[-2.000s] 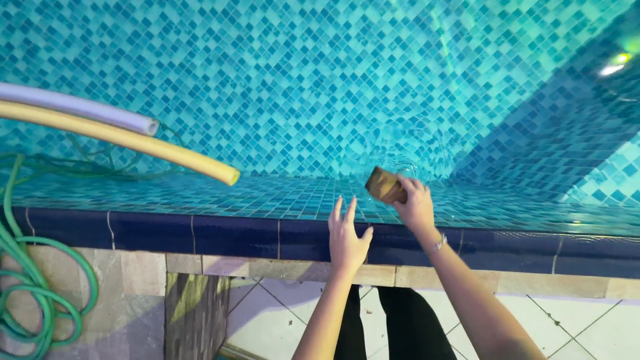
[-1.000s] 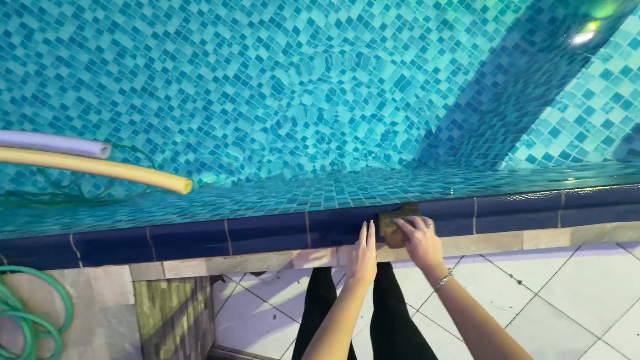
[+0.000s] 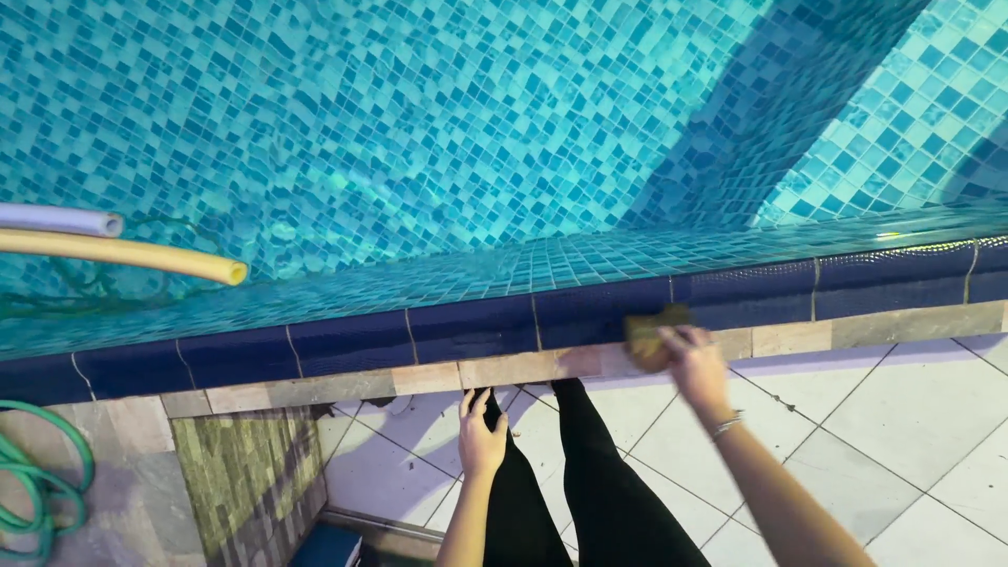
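Observation:
My right hand (image 3: 701, 366) is shut on a brown sponge-like block (image 3: 652, 339), blurred by motion. The block lies over the dark blue glazed tiles of the pool edge (image 3: 472, 327) and overlaps the stone strip below them. A bracelet is on my right wrist. My left hand (image 3: 482, 441) holds nothing; its fingers are apart, over my left leg just below the stone strip (image 3: 504, 368).
Pool water (image 3: 472, 118) lies beyond the edge. A purple foam tube (image 3: 63, 218) and a yellow foam tube (image 3: 126, 253) reach in at left. A coiled green hose (image 3: 47, 488) rests at lower left. A dark blue object (image 3: 324, 547) sits at the bottom. White floor tiles (image 3: 835, 409) lie at right.
My right hand has brought the block from over the water to the blue edge, then rightward along it. My left hand has drawn back from the edge toward my legs.

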